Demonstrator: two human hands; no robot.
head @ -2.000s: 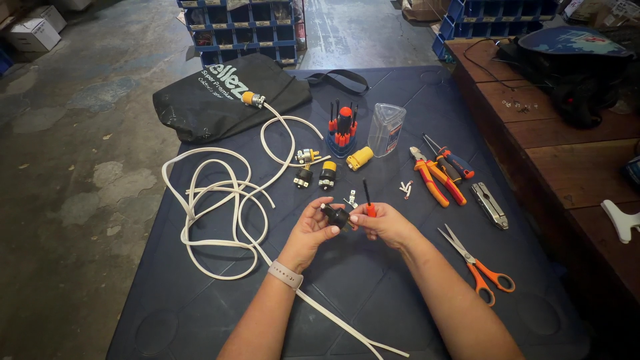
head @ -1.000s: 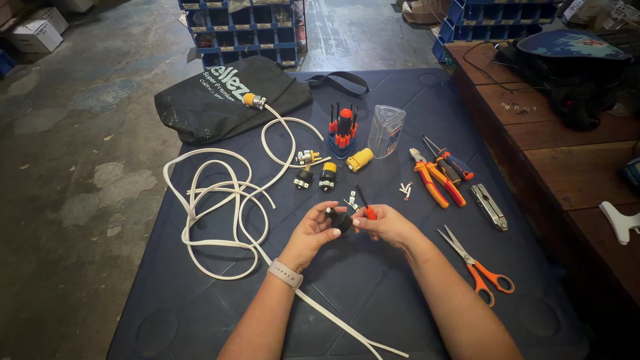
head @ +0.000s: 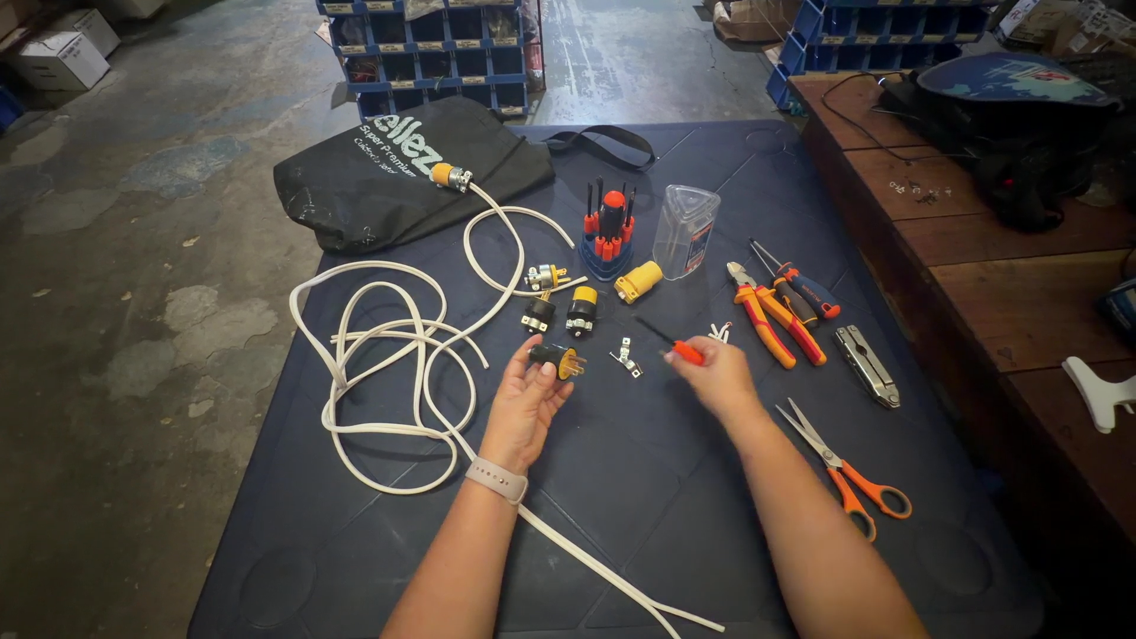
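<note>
My left hand (head: 530, 395) holds a black and yellow electrical plug (head: 557, 361), its metal prongs pointing right. To the right, my right hand (head: 714, 373) grips a small screwdriver (head: 682, 347) by its red handle, its dark shaft pointing up and left. Metal cord clamp parts (head: 627, 358) lie on the table between the hands. Just beyond my left hand are a black and yellow connector (head: 582, 311), a black connector (head: 537, 313) and a plug with a metal clamp (head: 546, 277). A yellow connector (head: 638, 282) lies farther right. White cable (head: 426, 429) loops at the left.
A screwdriver set (head: 608, 232) stands beside a clear plastic cover (head: 686, 232). At right lie diagonal cutters (head: 770, 315), two screwdrivers (head: 806, 295), a multitool (head: 867, 366) and orange-handled scissors (head: 843, 470). A black bag (head: 408, 177) lies at the far left, under a cable-end connector (head: 451, 177). Wooden planks (head: 1021, 306) adjoin the table.
My hands have moved apart, the right one going right with the screwdriver. The plug in my left hand has turned, and its prongs now show. The clamp parts stand clear of my fingers.
</note>
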